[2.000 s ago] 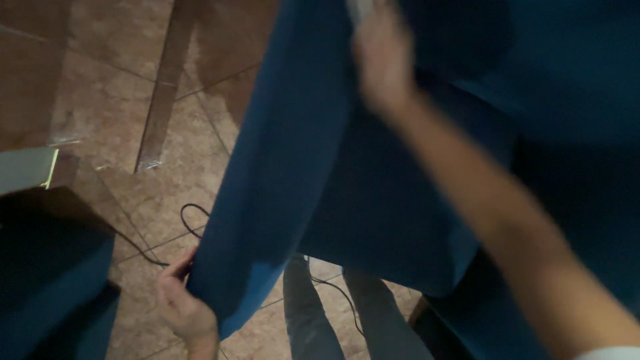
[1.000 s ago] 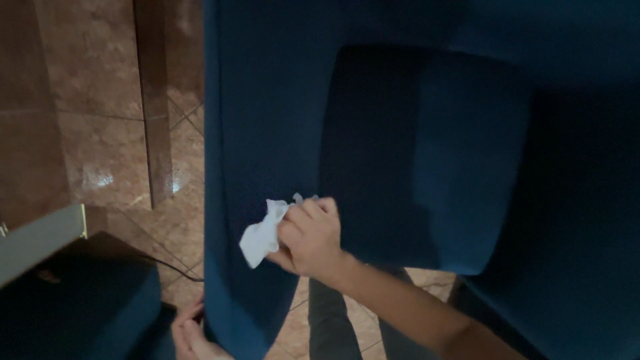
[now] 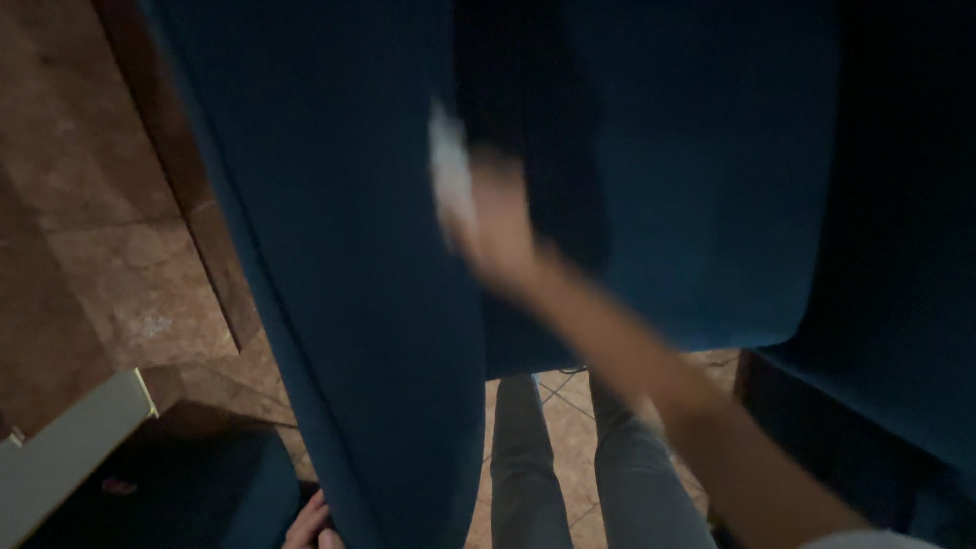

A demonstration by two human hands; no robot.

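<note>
My right hand, blurred by motion, holds a crumpled white cloth or tissue at the inner edge of a blue upholstered armrest. Beside the armrest, to its right, lies a blue seat cushion, partly in dark shadow. My left hand is at the bottom edge of the view, its fingers against the outer side of the armrest's near end; most of that hand is out of frame.
A tiled floor shows at the left. At the lower left are a dark blue upholstered piece and a pale panel. My legs stand below the seat's front edge. More dark blue upholstery lies at the right.
From a second ago, my right hand with the white cloth has moved up along the armrest, away from its near end. My left hand remains at the armrest's outer side.
</note>
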